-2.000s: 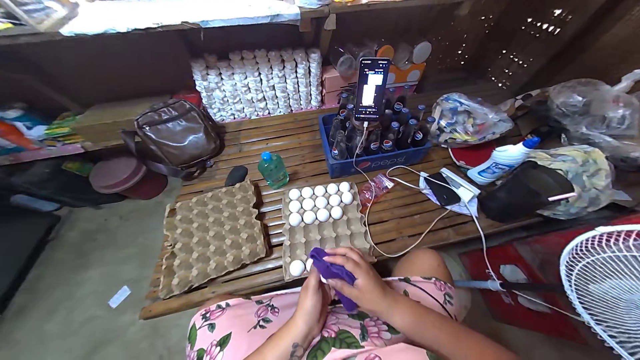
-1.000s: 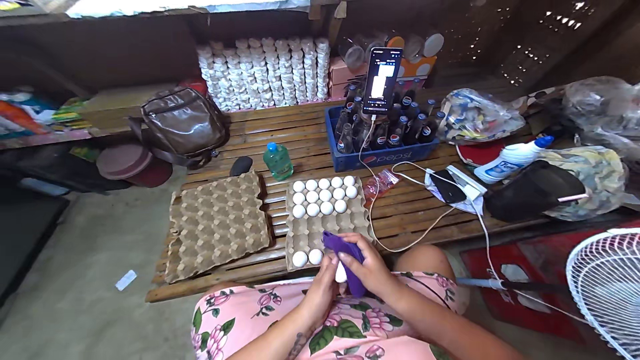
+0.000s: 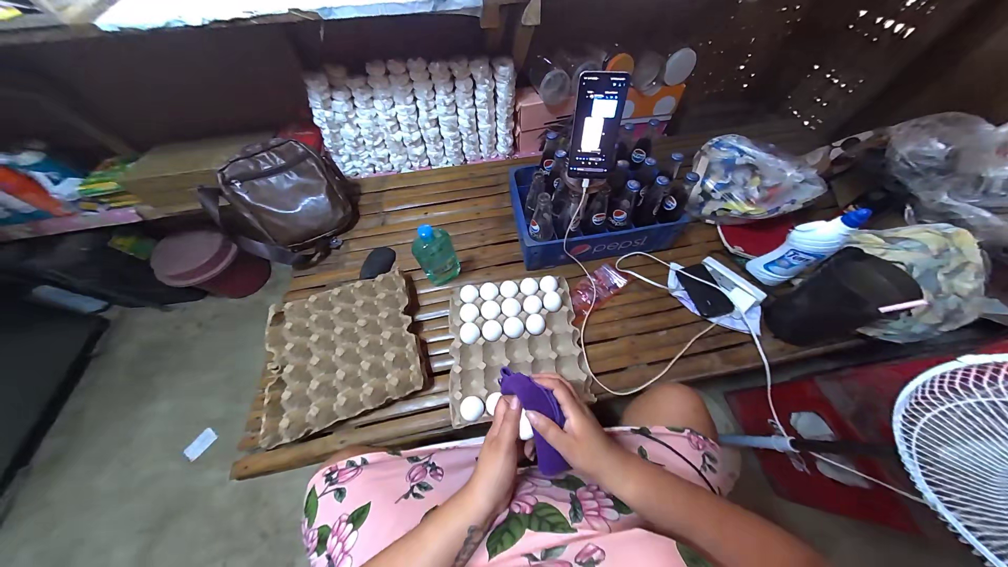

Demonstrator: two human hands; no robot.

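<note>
Between my two hands is a white egg (image 3: pixel 526 426), partly hidden by fingers and cloth. My left hand (image 3: pixel 501 449) has its fingers closed around the egg's left side. A purple cloth (image 3: pixel 543 409) is bunched in my right hand (image 3: pixel 568 429) and lies against the egg. Just beyond my hands, a pulp egg tray (image 3: pixel 516 353) holds several white eggs (image 3: pixel 513 327) in its far rows and a few at its near left edge, one of them partly covered by my left hand. To its left lies another pulp egg tray (image 3: pixel 342 354), with no eggs showing.
A green bottle (image 3: pixel 436 255) stands behind the trays on the bamboo slat table (image 3: pixel 472 197). A blue bottle crate (image 3: pixel 602 246) bears a propped phone (image 3: pixel 598 126); its white cable (image 3: pixel 584 331) loops right of the egg tray. A white fan (image 3: pixel 957 449) is at the right.
Two seconds ago one egg showed clearly at the tray's near left edge; a second one shows beside it since the middle frame. My hands remain together with the purple cloth over my lap.
</note>
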